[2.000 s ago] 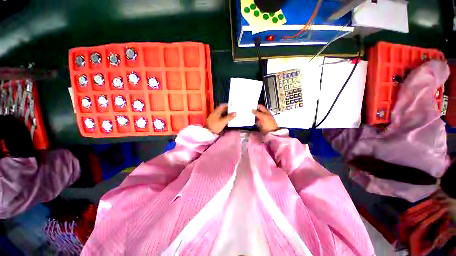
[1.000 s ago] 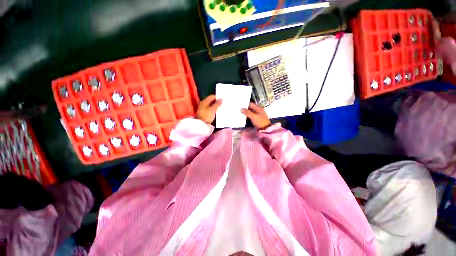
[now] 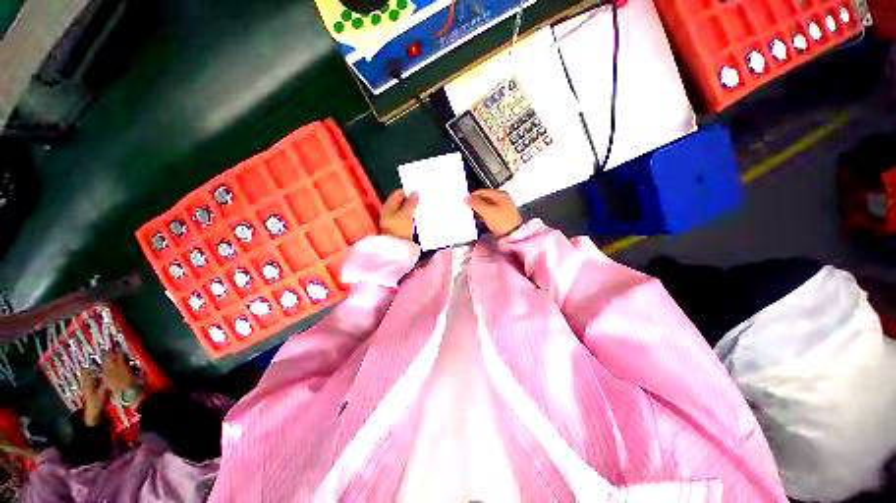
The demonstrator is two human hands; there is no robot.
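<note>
A plain white card [image 3: 438,200] is held upright in front of my chest, at the bench's front edge. My left hand [image 3: 398,213] grips its left edge, with the thumb on its face. My right hand [image 3: 493,210] is at its right edge, fingertips touching it. An orange-red parts tray [image 3: 344,201] lies left of my hands. Round silvery watch heads [image 3: 245,232] sit in its left pockets, and its right pockets hold nothing. A calculator [image 3: 501,132] lies on white sheets [image 3: 644,88] just right of the card.
A blue box [image 3: 432,37] with a green-dot sheet [image 3: 368,27] stands beyond the calculator. Dark cables [image 3: 614,88] cross the papers. Another red tray [image 3: 722,93] is at the upper right, above a blue stool [image 3: 688,182]. Another person's hands [image 3: 106,383] work at a tray lower left. A person in white [image 3: 806,378] is lower right.
The view has turned, so the left tray and bench items appear tilted further. The person in white shows larger at the right. Both my hands still hold the card.
</note>
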